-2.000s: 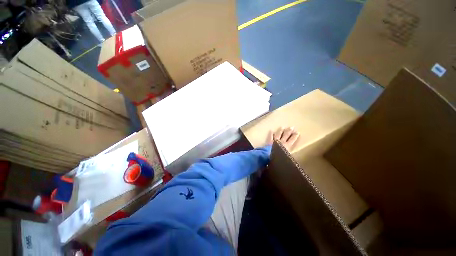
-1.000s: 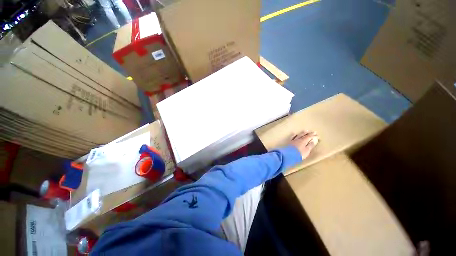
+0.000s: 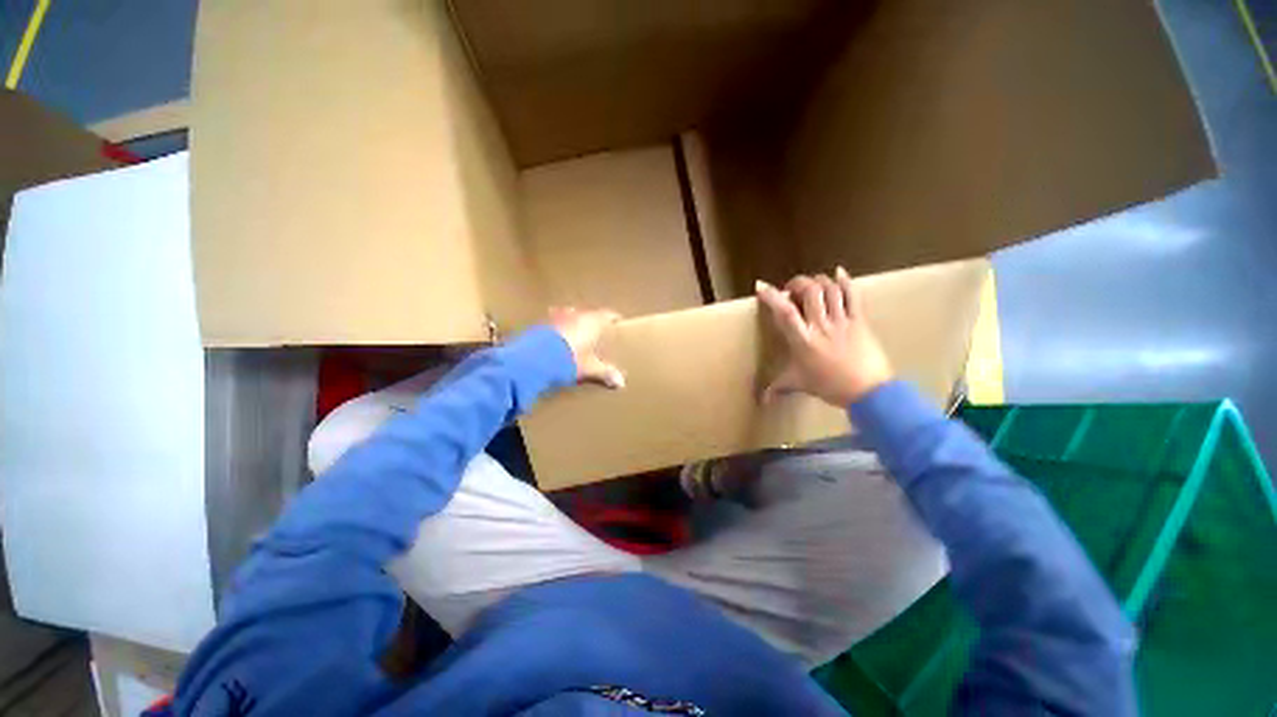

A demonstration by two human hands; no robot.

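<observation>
A large open brown carton (image 3: 616,231) stands in front of me, its inside empty down to the bottom panels, where a dark gap shows. My left hand (image 3: 588,345) rests on the left end of the near flap (image 3: 672,406), at its fold. My right hand (image 3: 826,339) lies on the same flap farther right, fingers over the fold and thumb on the flap's face. The flap slopes outward over my knees. The left flap (image 3: 336,182) is folded outward.
A stack of white sheets (image 3: 105,406) stands at the left, beside the left flap. A green tote (image 3: 1190,546) is at the lower right, near my right arm. Grey floor with yellow lines shows at the upper corners.
The view has swung right, onto the carton and green tote. My left hand has moved from the left flap to the near flap. My right hand now shows fully on the near flap.
</observation>
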